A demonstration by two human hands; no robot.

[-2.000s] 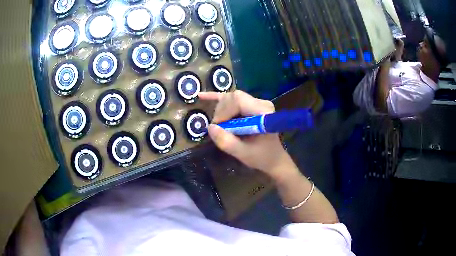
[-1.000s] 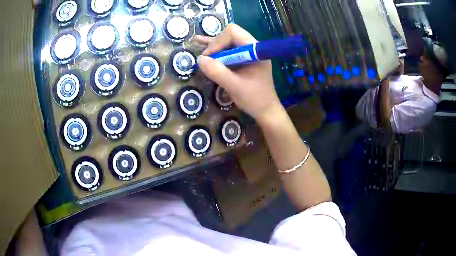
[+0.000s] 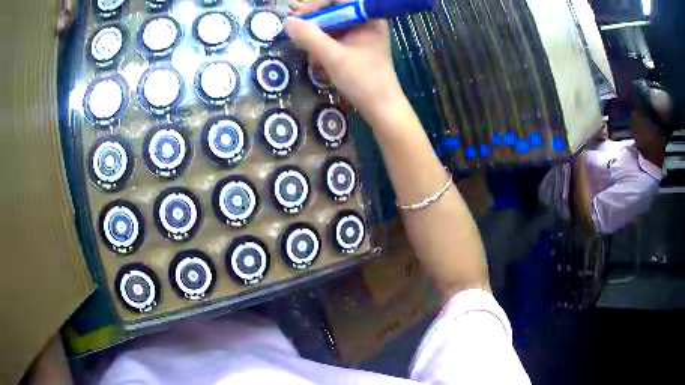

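Note:
A clear plastic tray (image 3: 240,304) holds rows of round black-rimmed discs (image 3: 248,259) with silver-white rings. Upper discs look plain white from glare. My right hand (image 3: 345,60) grips a blue marker pen (image 3: 342,16) at the tray's upper right. The pen's tip end is at the right rim of a glare-white disc (image 3: 266,26); contact is unclear. Of my left hand (image 3: 64,16), only what look like fingertips show at the upper left, beside the tray's edge. The rest is hidden behind brown cardboard (image 3: 37,188), and its grip cannot be told.
A tray stack (image 3: 481,83) with dark layered edges and bright blue marks (image 3: 510,140) stands right of the tray. A pale board (image 3: 567,75) lies along its far right side. Brown cardboard (image 3: 375,323) lies below right. A person in pale pink (image 3: 620,180) is at the right.
My right hand and the marker have moved up the tray, from the lowest row to a higher disc. The tray and stack now appear lower in view. Fingertips now show at the upper left.

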